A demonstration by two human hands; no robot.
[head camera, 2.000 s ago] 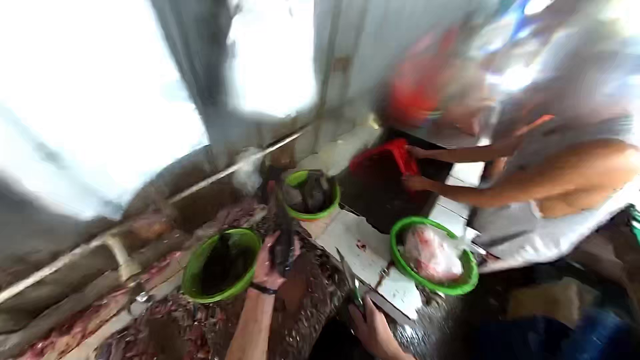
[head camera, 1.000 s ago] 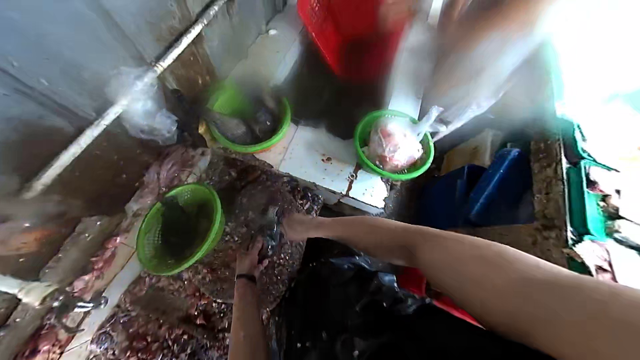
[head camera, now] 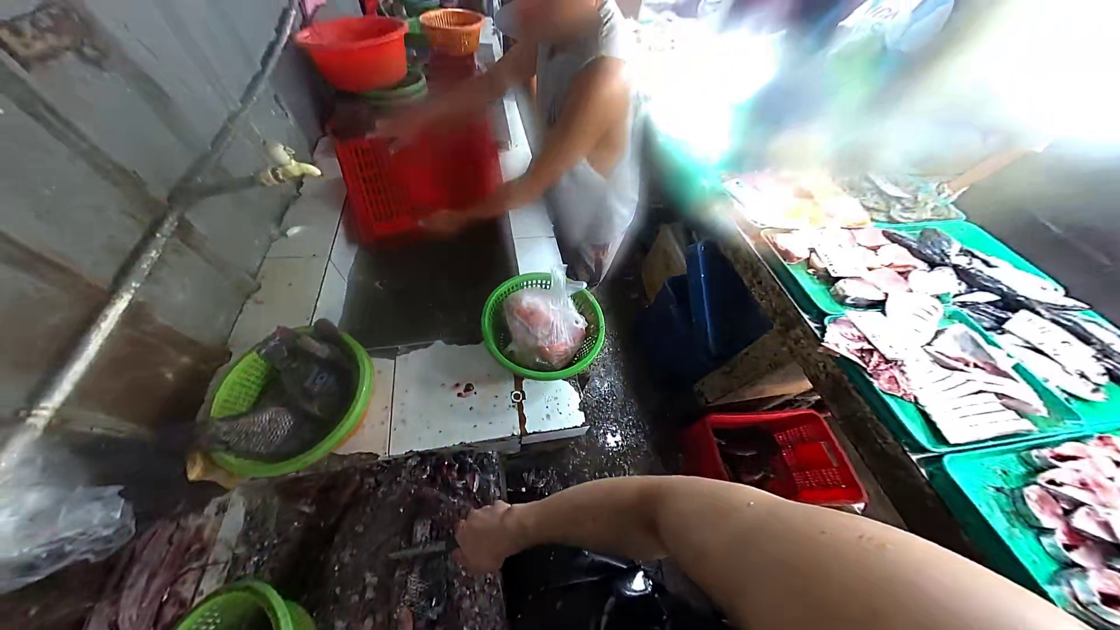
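Note:
My right hand (head camera: 486,535) is closed over the dark, wet cutting surface (head camera: 367,512), which is strewn with scales and scraps. From the fist a narrow blade, apparently a knife (head camera: 420,549), points left. A small skin-coloured patch at the bottom edge may be part of my left hand; its grip is hidden. Beyond the cutting surface, whole dark fish (head camera: 262,429) lie in a green basket (head camera: 367,385) at left. A clear plastic bag of pinkish contents (head camera: 544,328) sits in another green basket (head camera: 490,337). Part of a third green basket (head camera: 241,595) shows at lower left.
Across the dark basin (head camera: 420,289), a co-worker's blurred hands are at a red crate (head camera: 376,188). A pipe with a tap (head camera: 289,166) runs along the left wall. On the right are green trays (head camera: 814,289) of cut fish, a red basket (head camera: 844,464) and blue containers (head camera: 726,297).
The view has swung so that the fish trays show at right. My left hand, plainly visible on the cutting surface a second ago, is now nearly or wholly out of frame.

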